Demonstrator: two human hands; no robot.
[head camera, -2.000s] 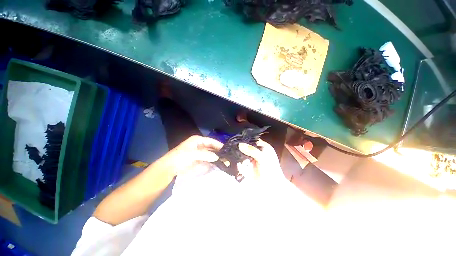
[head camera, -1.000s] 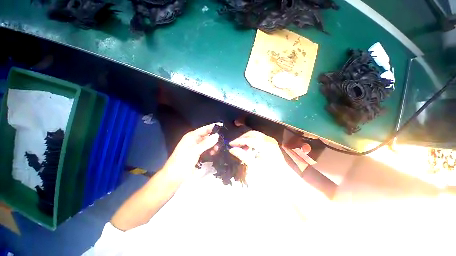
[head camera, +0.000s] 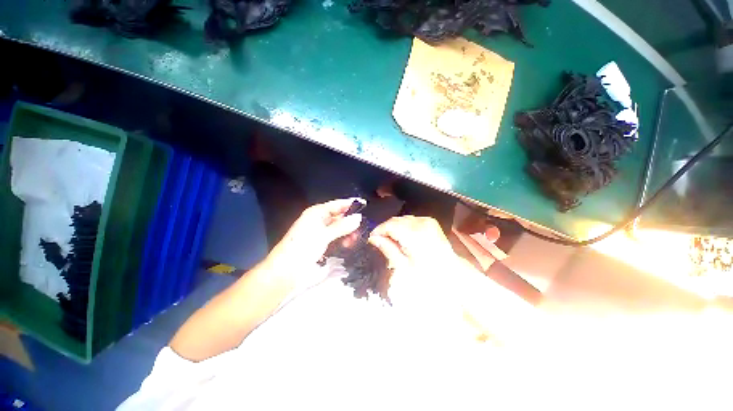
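A ragged black moulded part (head camera: 367, 271) hangs over my lap below and between my hands. My left hand (head camera: 315, 234) holds a dark piece of it between thumb and fingers. My right hand (head camera: 414, 241) pinches the part from the right side, its fingers bent; glare washes out the hand and forearm. Where the fingertips meet the part is dark and small. A tan cardboard pad (head camera: 418, 92) with brown specks and a pale round patch lies on the green bench (head camera: 321, 88).
A clustered black stack (head camera: 583, 144) sits right of the cardboard, beside white items (head camera: 616, 84). More black heaps (head camera: 450, 16) lie at the bench's back. A green tote (head camera: 116, 233) with a white sheet and black parts stands left, by blue crates (head camera: 173, 233). A black cable (head camera: 683, 186) curves at right.
Compared with two seconds ago, my hands have shifted their hold and the part now hangs lower between them. Since one second ago the hands have hardly changed; the view has shifted slightly.
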